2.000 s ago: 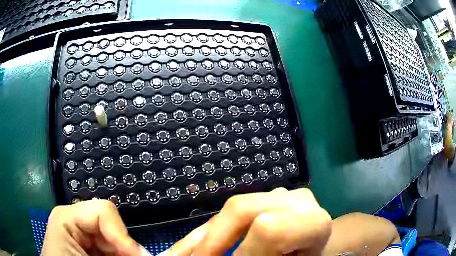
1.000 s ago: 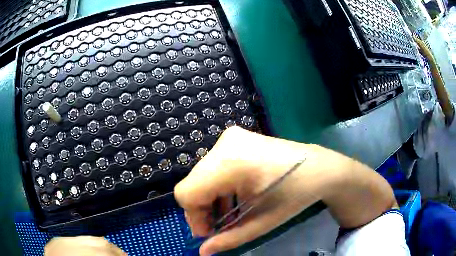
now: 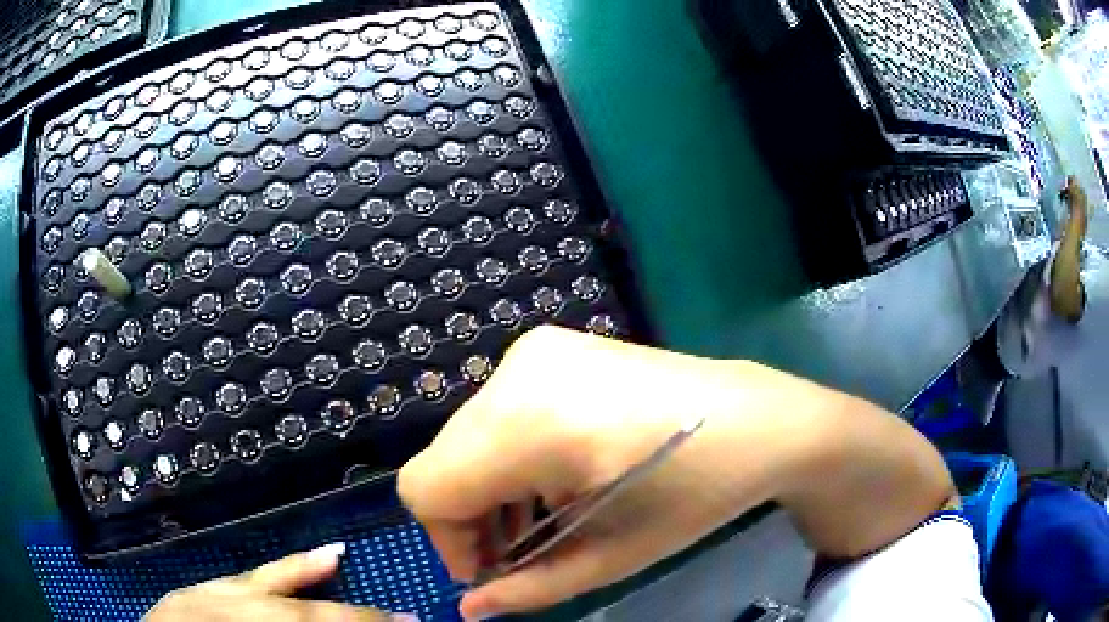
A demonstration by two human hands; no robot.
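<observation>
A black component tray (image 3: 262, 501) lies in front of my hands, with rows of small silvery round parts in its pockets. A pale cylinder (image 3: 106, 273) leans on its left side. My right hand (image 3: 584, 456) is at the tray's near right corner and holds slim tweezers (image 3: 614, 486) between thumb and fingers; their tips are hidden or too blurred to tell. My left hand (image 3: 268, 595) is low over the blue perforated mat (image 3: 395, 565), cut off by the bottom edge, with one finger extended. Whether it holds anything cannot be seen.
A second black tray (image 3: 73, 55) is at the upper left. A tall stack of black trays (image 3: 827, 146) stands on the right. A blue bin edge (image 3: 979, 486) is at the lower right. Another person's arm (image 3: 1069, 261) shows at the far right.
My hands have moved apart, and the tweezers now show in my right hand. My left hand has come further into view since one second ago. The view has shifted, moving the tray left.
</observation>
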